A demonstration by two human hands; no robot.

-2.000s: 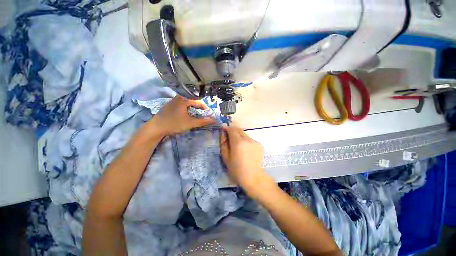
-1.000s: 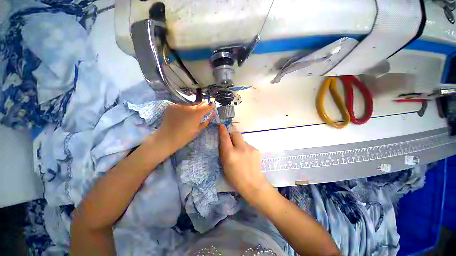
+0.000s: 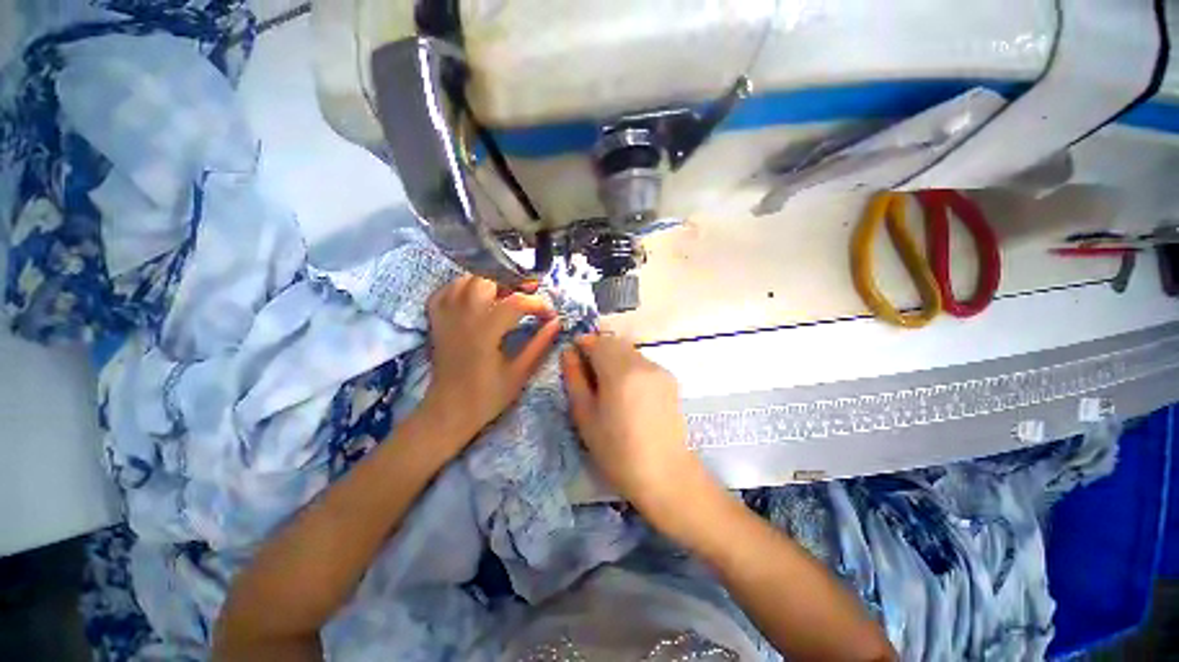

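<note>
Pale blue floral fabric (image 3: 246, 375) lies bunched on the table left of the needle and drapes toward the lap. Its finely crinkled shirred band (image 3: 517, 453) runs down from the presser foot area (image 3: 569, 265), which is brightly lit. My left hand (image 3: 485, 343) presses on the fabric just left of and below the foot, fingers bent. My right hand (image 3: 627, 407) pinches the fabric edge just below the foot with thumb and forefinger. The needle tip and the cloth under the foot cannot be made out clearly.
The white sewing machine head (image 3: 828, 52) spans the top. Scissors with yellow and red loops (image 3: 946, 252) lie right of the needle. A printed ruler (image 3: 905, 407) lines the front edge. A blue bin (image 3: 1105, 543) with pale fabric beside it is below right.
My left hand has shifted down slightly and its fingers are more bent. More navy floral cloth shows beside the left forearm. The machine and scissors appear further right in the view.
</note>
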